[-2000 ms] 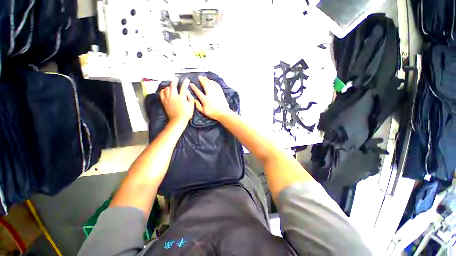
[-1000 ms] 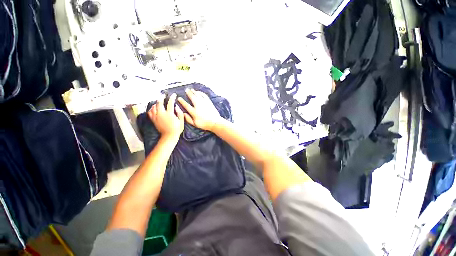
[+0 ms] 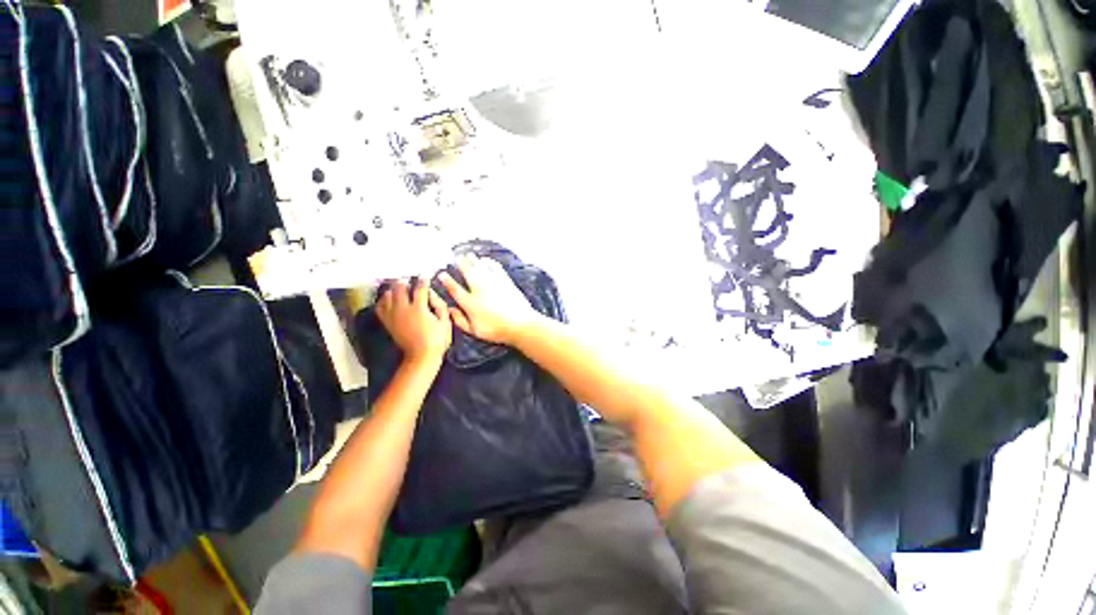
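A dark navy backpack body (image 3: 493,433) lies from my lap up to the front edge of the white machine table (image 3: 601,180). My left hand (image 3: 417,321) lies on its upper left part, fingers bent over the fabric. My right hand (image 3: 483,300) lies on its upper part beside the left, fingertips close to the left hand. Both hands press on the fabric near a curved seam. Whether the fingers pinch the fabric is hard to tell. The bag's top end is partly hidden by my hands.
Tangled black strips (image 3: 763,240) lie on the table at right. A black fabric heap (image 3: 962,240) hangs beyond them. Stacked navy bags with pale piping (image 3: 180,408) stand at left. A metal plate with round holes (image 3: 343,180) is behind my hands. A green crate (image 3: 421,565) is below.
The view has shifted, showing more of the stacked bags at left. My hands remain on the bag's upper part, with their fingers slightly shifted.
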